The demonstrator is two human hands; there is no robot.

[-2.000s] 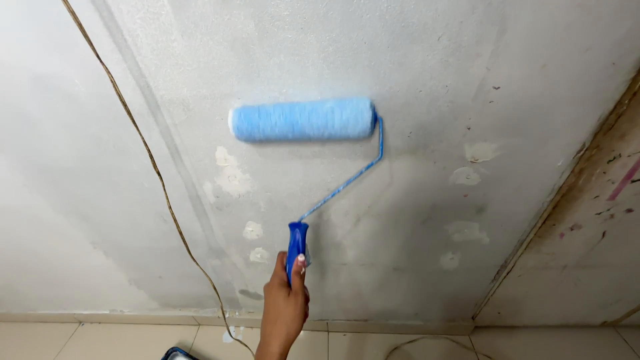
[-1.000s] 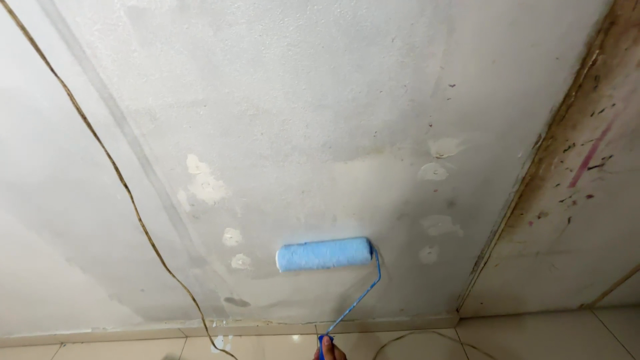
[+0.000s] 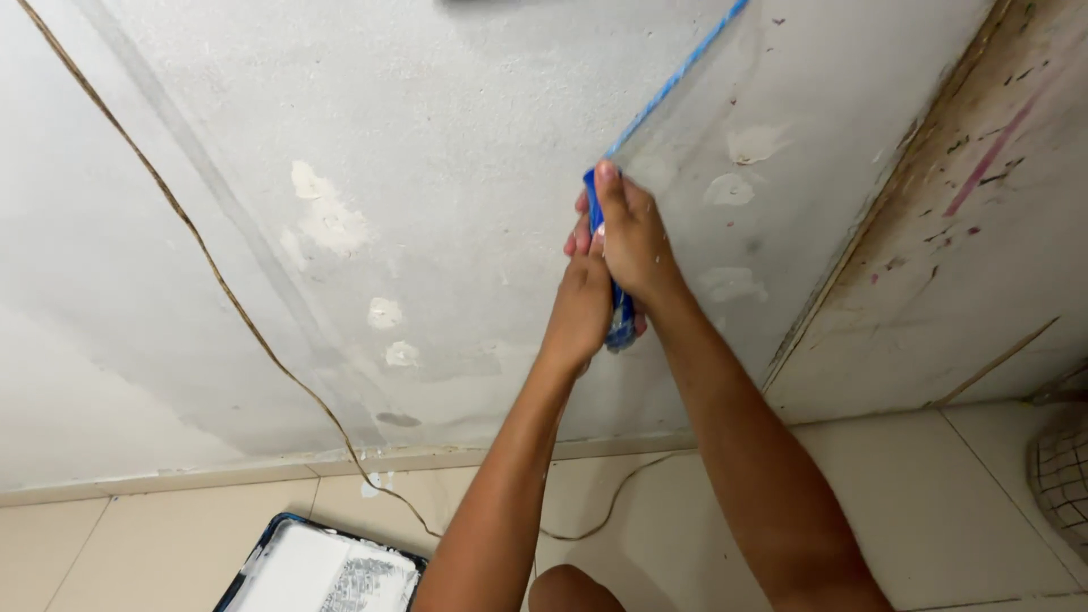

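Observation:
Both hands grip the blue plastic handle point(image 3: 622, 319) of a paint roller in front of the wall. My right hand point(image 3: 633, 234) wraps its upper part, with the thumb near the top end. Just below and to the left, my left hand point(image 3: 582, 297) closes around the same handle. The blue-coated metal rod point(image 3: 676, 76) of the roller runs up and right out of view; the roller sleeve is outside the frame. Pale filler patches point(image 3: 331, 223) mark the grey-white wall point(image 3: 476, 161) on both sides of the hands.
A paint tray point(image 3: 293, 565) with white paint lies on the tiled floor point(image 3: 170, 544). A thin cord point(image 3: 217, 272) hangs along the wall and trails over the floor. At right are a stained wall section point(image 3: 943, 229) and a mesh-like object point(image 3: 1062, 467).
The roller has moved up the wall, its sleeve now out of frame. One hand was visible on the handle before; now both hold it. The tray shows more fully.

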